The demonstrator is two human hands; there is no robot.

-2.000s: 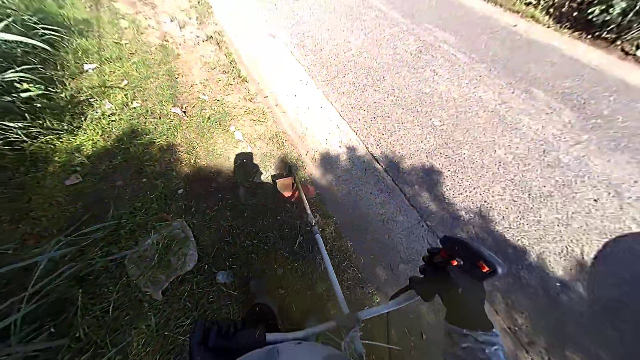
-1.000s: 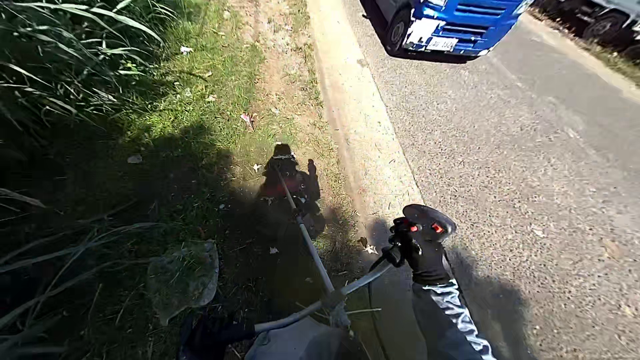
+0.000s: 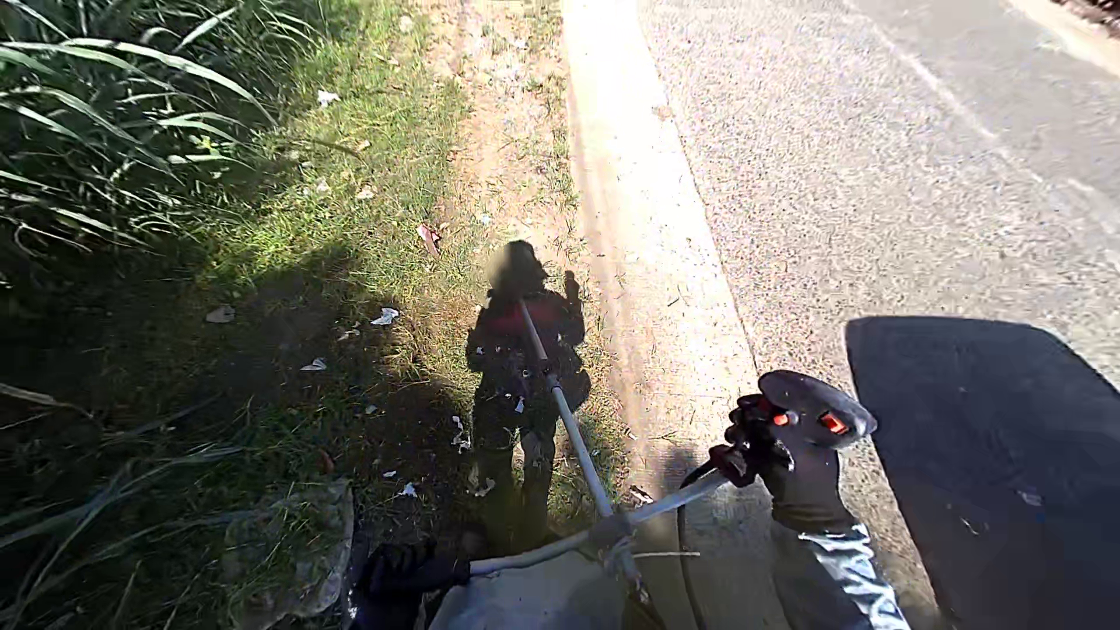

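Observation:
A string trimmer's pale shaft (image 3: 577,446) runs up and away from the handlebar (image 3: 534,556) over the verge; its cutting head is hard to make out against the person-shaped shadow (image 3: 525,367). My right hand (image 3: 754,444), in a dark glove, is closed on the right grip, beside a dark rounded control housing (image 3: 818,409) with orange-red parts. At the lower left, my left hand (image 3: 407,569), also in a dark glove, is closed round the bar's left end. Part of it lies in deep shade.
Tall grass (image 3: 131,114) grows at the left. A flat stone-like slab (image 3: 302,556) lies at the lower left, and scraps of litter (image 3: 385,317) dot the short grass. A pale concrete strip (image 3: 630,210) borders the paved road (image 3: 840,192). A large dark shadow (image 3: 997,455) lies on the road.
The blue truck seen on the road one second ago is out of view, and a large dark shadow is on the road at the right. Both hands remain on the handlebar.

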